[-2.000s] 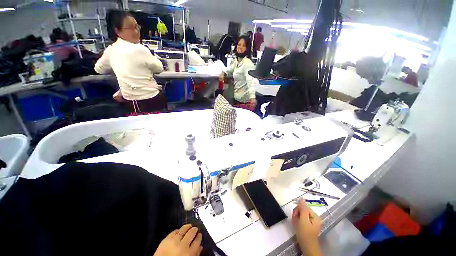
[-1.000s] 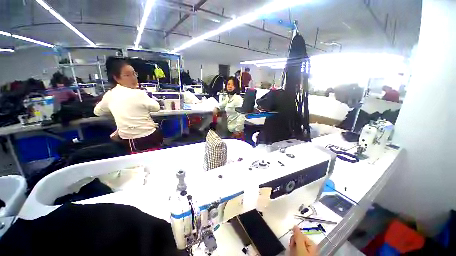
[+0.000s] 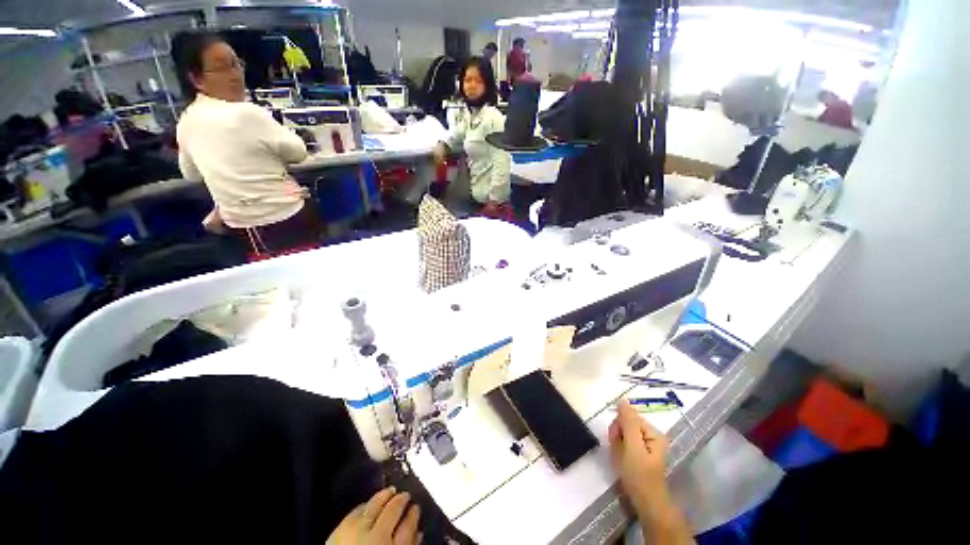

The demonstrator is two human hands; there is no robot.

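Note:
Black garment cloth (image 3: 202, 463) spreads left of the needle area of the white sewing machine (image 3: 511, 309). My left hand (image 3: 378, 519), cut off by the bottom edge, rests on top of the cloth, just in front of the presser area. The needle and presser foot are too small and hidden to make out. A grey ribbed piece (image 3: 439, 441) sits beside the needle area. My right hand (image 3: 638, 452) is on the table's front part, fingers loosely curled, fingertips close to the small snips (image 3: 656, 403). Nothing can be seen held in it.
A smartphone (image 3: 549, 419) lies under the machine arm. A thin metal tool (image 3: 665, 382) and a flat case (image 3: 711, 347) lie to the right. Behind are a white trough (image 3: 101, 309), a checked cushion (image 3: 442, 247) and hanging black strips (image 3: 638, 117). Two people face this way across the trough.
The head view tilted up, then down again, and shifted slightly. My left hand, out of view one second ago, shows again on the cloth. My right hand stays near the snips.

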